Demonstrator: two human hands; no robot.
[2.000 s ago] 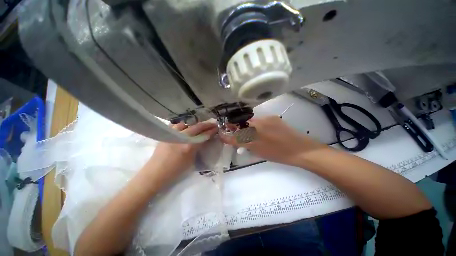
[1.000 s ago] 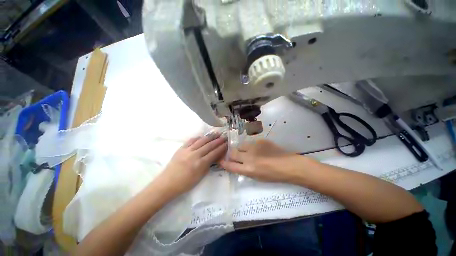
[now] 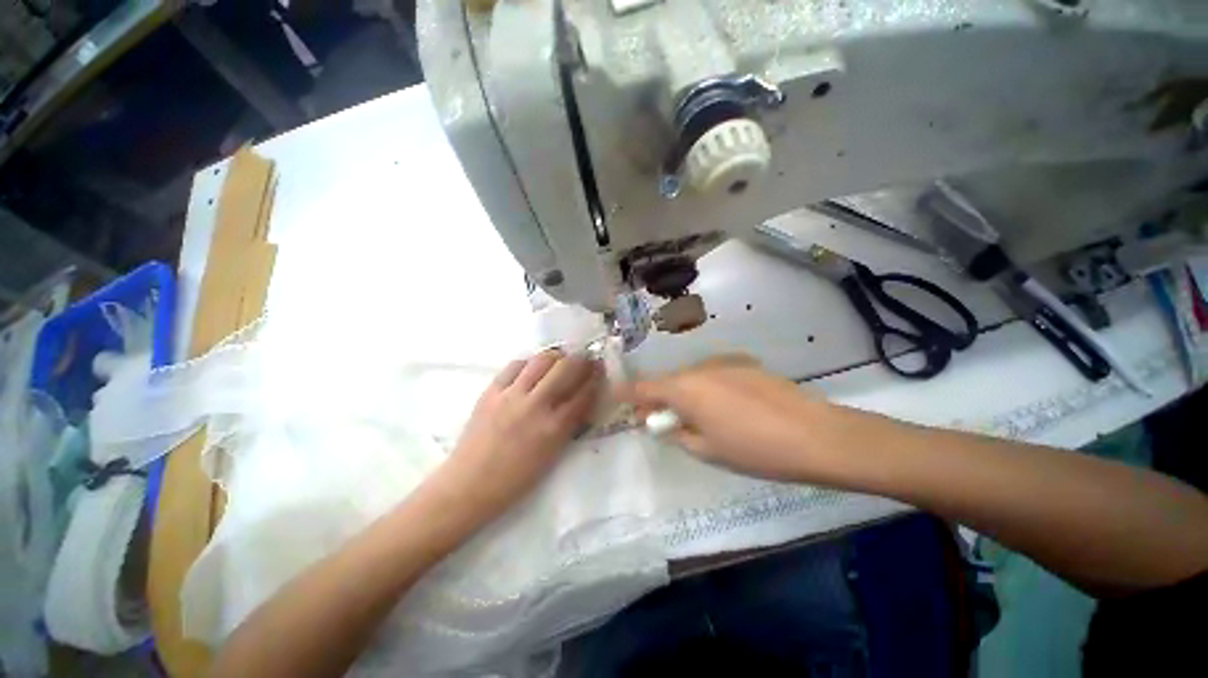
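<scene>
Sheer white fabric (image 3: 331,464) spreads over the left of the table and its front edge, and runs up to the metal presser foot (image 3: 612,334). My left hand (image 3: 530,417) lies flat on the fabric just in front of the foot, fingers close together. My right hand (image 3: 729,417) is bent beside it, right of the foot, with the small white end of a pick (image 3: 661,423) showing from it. The fingertips of my right hand are near the narrow fabric edge; their exact hold on it is unclear. The needle is too small to make out.
The sewing machine head (image 3: 821,133) hangs above, with a white dial (image 3: 729,155). Black-handled shears (image 3: 914,318) and a slim black-handled tool (image 3: 1066,338) lie right. A printed ruler strip (image 3: 782,503) runs along the front. A brown strip (image 3: 228,305) and blue basket (image 3: 166,298) are left.
The view has shifted away from the machine head. My hands have moved from close at the foot to the fabric in front of it. The white pick end shows again at my right hand.
</scene>
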